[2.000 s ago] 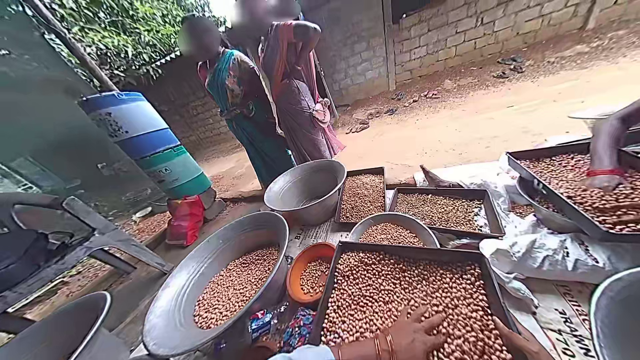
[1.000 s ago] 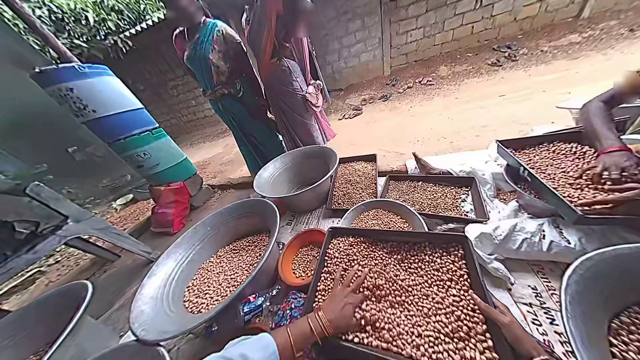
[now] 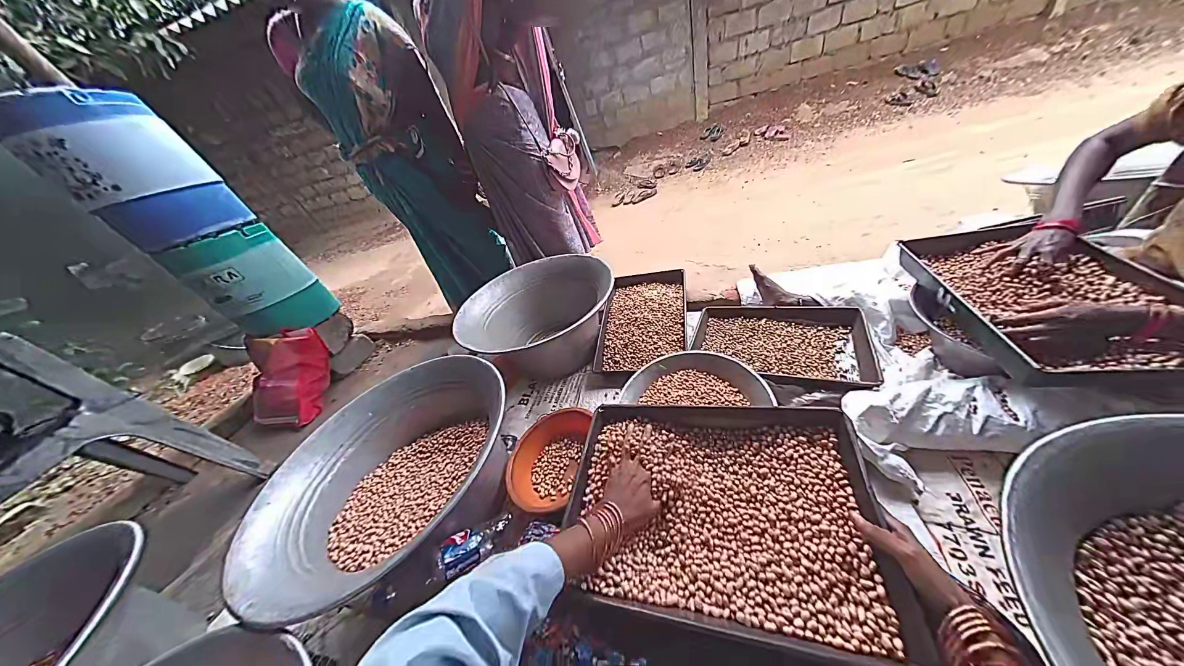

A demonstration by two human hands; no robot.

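Observation:
A dark metal tray (image 3: 629, 606) full of brownish nuts (image 3: 740, 518) lies in front of me. My left hand (image 3: 631, 488), with bangles at its wrist, rests on the nuts near the tray's left side, fingers pointing away from me and partly spread; no nut is plainly gripped. At the right rim is my right hand (image 3: 895, 546), fingers over the edge and touching the nuts there; whether it grips the rim is unclear. Just beyond the tray sits a small metal bowl of nuts (image 3: 696, 387). An orange bowl (image 3: 532, 462) with some nuts stands to its left.
Large metal basins stand left (image 3: 250, 546), behind (image 3: 532, 314) and right (image 3: 1027, 518). Two smaller nut trays (image 3: 643, 324) (image 3: 860, 347) lie beyond. A co-worker's hands (image 3: 1050, 245) are in another tray (image 3: 1036, 370) at right. Two people stand behind; a plastic chair (image 3: 102, 407) is at left.
Since the first frame, my left hand has moved from the near middle of the tray to its left side. My right hand stays at the right edge. The co-worker's hands have shifted in their tray.

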